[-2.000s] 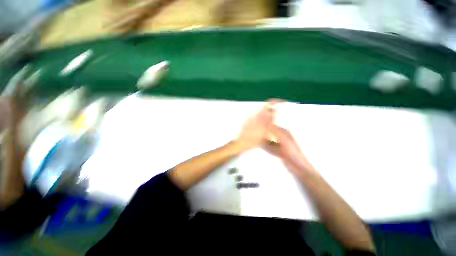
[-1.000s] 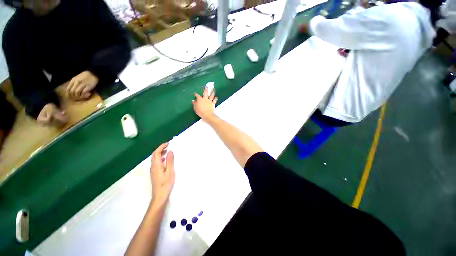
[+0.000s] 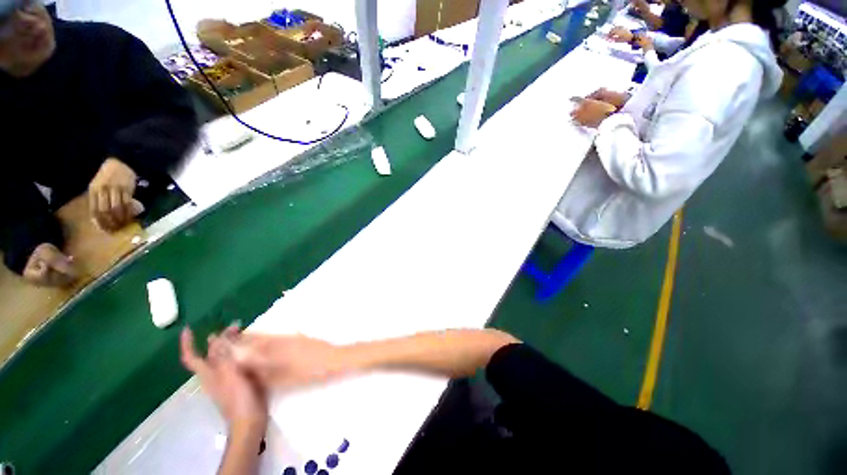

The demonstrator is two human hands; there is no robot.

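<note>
My right hand (image 3: 279,357) reaches across the white table sheet (image 3: 409,260) and meets my left hand (image 3: 232,385) at the near edge of the green belt. The hands overlap and are slightly blurred, so whether a housing is between them cannot be seen. The fingertips of my left hand point up and apart. Several small dark round discs (image 3: 332,460) lie on the sheet at the bottom, right of my left wrist. A white oblong housing (image 3: 162,302) lies on the belt just beyond my hands.
The green belt (image 3: 279,241) carries more white housings (image 3: 381,160) farther up. A grey post (image 3: 483,74) stands at the table's far edge. A person in black sits opposite; a person in a white hoodie (image 3: 669,130) sits at right on a blue stool (image 3: 557,269). Clear film (image 3: 316,153) lies along the far belt edge.
My right hand has left the housing on the belt and come back to my left hand. The view has shifted, so the discs now sit at the bottom edge.
</note>
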